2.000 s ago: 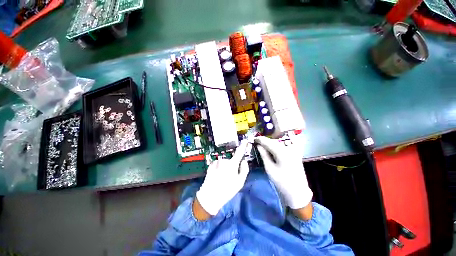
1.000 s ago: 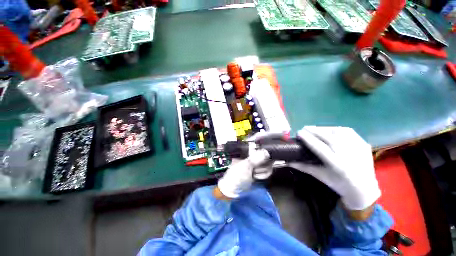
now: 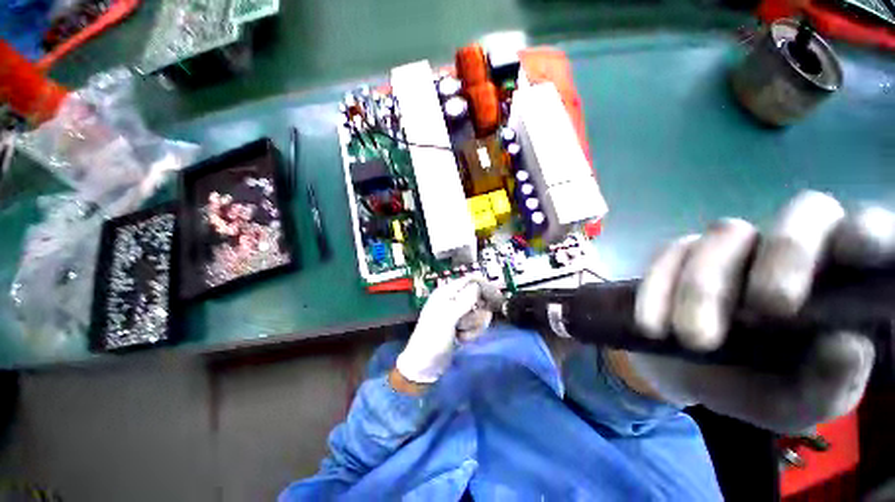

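The power supply board (image 3: 373,222) lies component side up on a red-orange foam pad, with whitish heat sinks (image 3: 432,162), orange chokes and yellow blocks. My right hand (image 3: 756,294), white-gloved, large and partly blurred, grips the electric screwdriver (image 3: 613,312), held level with its front end pointing left at the board's near edge. My left hand (image 3: 449,319), white-gloved, has its fingers bunched at the screwdriver's tip by the near edge. Whether the fingers pinch the bit or a small part, I cannot tell. The bit is hidden.
Two black parts trays (image 3: 237,221) hold tiny silver and pinkish pieces at left. Clear plastic bags (image 3: 93,167) lie beyond them. Thin dark sticks (image 3: 317,222) lie beside the trays. A metal can (image 3: 787,74) stands at far right. Another board (image 3: 196,34) lies at far left.
My right hand has left the board's near edge and taken hold of the screwdriver, which lay on the mat at right. My left hand has stayed near the board's near edge.
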